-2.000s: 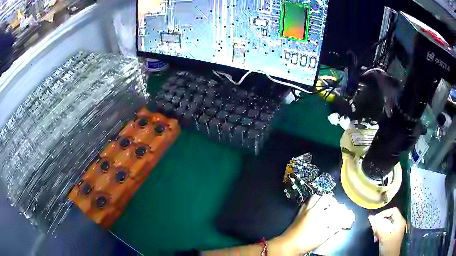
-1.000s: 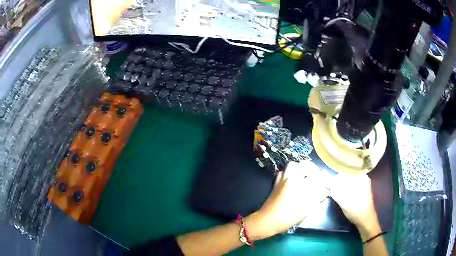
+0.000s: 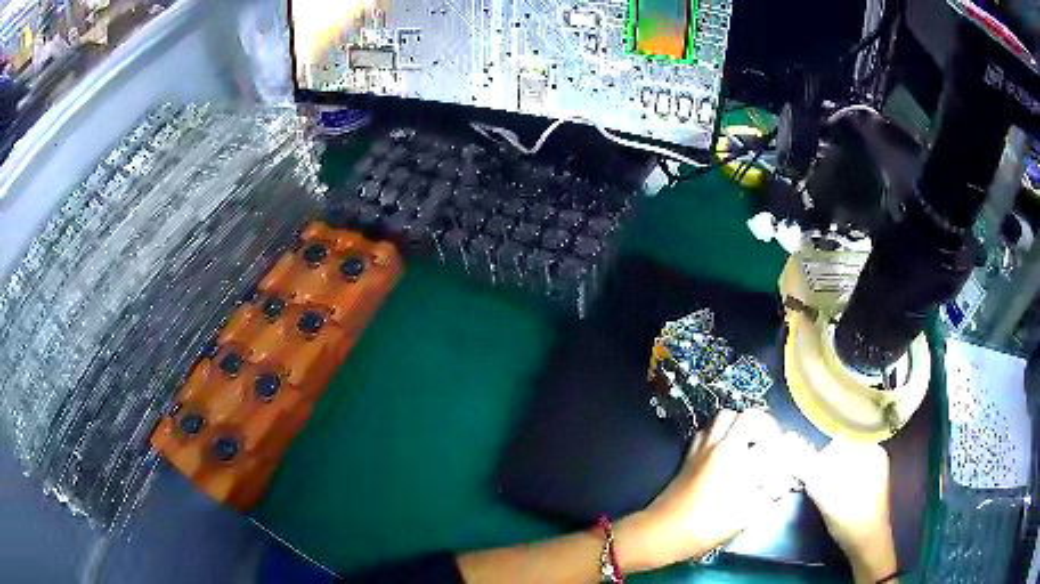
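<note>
My left hand [image 3: 730, 485] and my right hand [image 3: 850, 491] meet over the black base plate [image 3: 593, 422], in the bright light by the ring light [image 3: 850, 394]. Glare washes out the fingertips, so what they hold cannot be made out. A small pile of loose circuit boards [image 3: 707, 365], blue, yellow and orange, lies on the base plate just beyond my left hand. The black microscope barrel [image 3: 912, 262] stands above the ring light. The monitor [image 3: 502, 57] shows a magnified board with a green-outlined rectangle.
A long orange fixture [image 3: 285, 354] with round black recesses lies on the green mat [image 3: 422, 376]. A tall stack of clear trays [image 3: 148, 285] stands at left. A black blister tray [image 3: 490, 222] lies below the monitor. A white sheet [image 3: 986, 416] and clear tray [image 3: 981, 530] are at right.
My right hand, apart from my left two seconds ago, has moved left to meet it and stays there. The view swung right, then back. The monitor picture has shifted.
</note>
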